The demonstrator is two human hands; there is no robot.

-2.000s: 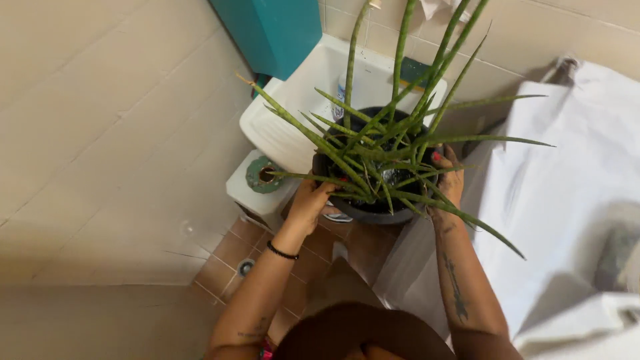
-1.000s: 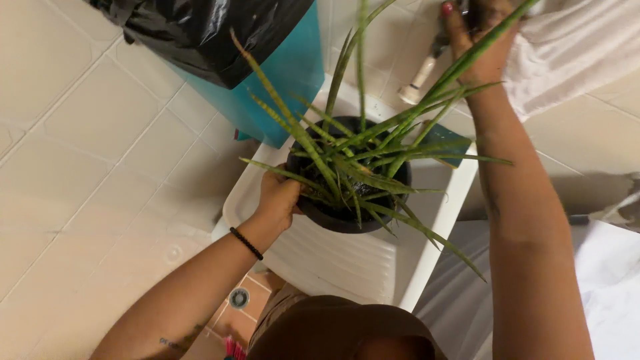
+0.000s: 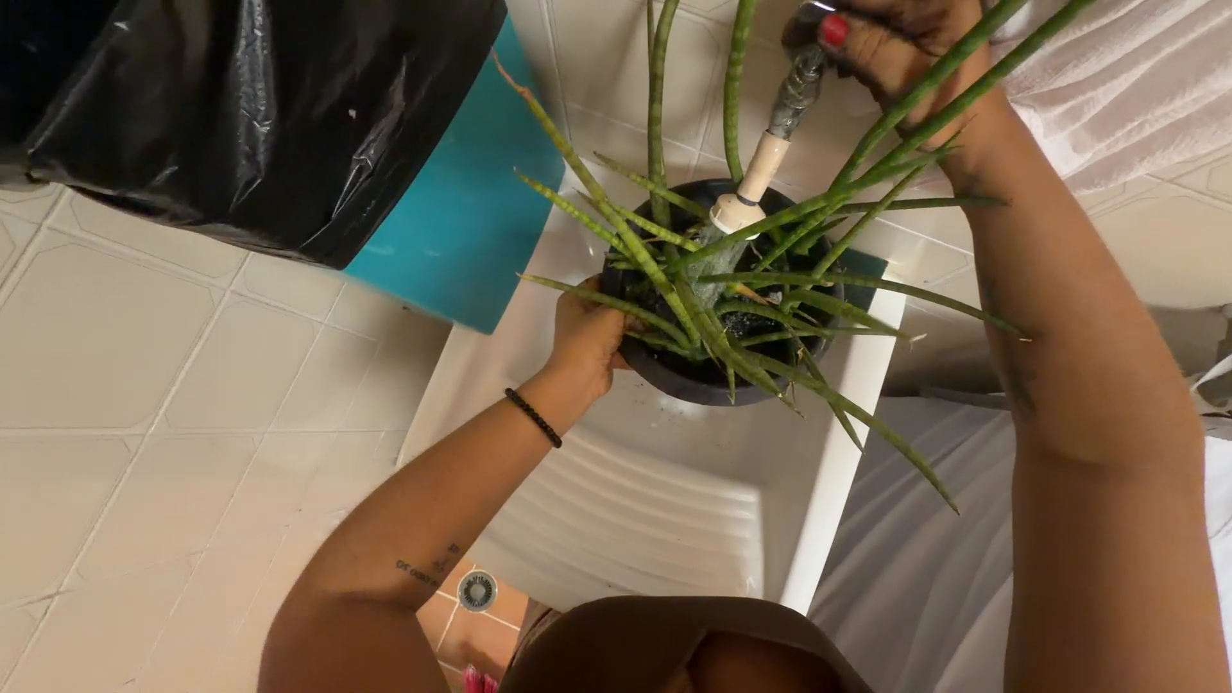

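A black plastic plant pot (image 3: 688,383) holding a spiky green snake plant (image 3: 707,327) is in the upper part of a white laundry sink (image 3: 616,510). My left hand (image 3: 589,345) grips the pot's left rim. At the top, my right hand (image 3: 910,58) is on a metal faucet (image 3: 804,82), its fingers around the handle area and partly hidden. From the faucet's cream plastic nozzle (image 3: 738,214), water runs down among the leaves into the pot.
A teal bin (image 3: 462,212) with a black plastic bag (image 3: 221,115) stands at the upper left. White cloth (image 3: 924,539) hangs along the sink's right side, and more fabric (image 3: 1126,87) is at the upper right. A floor drain (image 3: 477,590) lies below.
Two seconds ago both hands held the pot near the sink's edge. The pot is now within the sink, my right hand has moved up to the faucet, and water is flowing.
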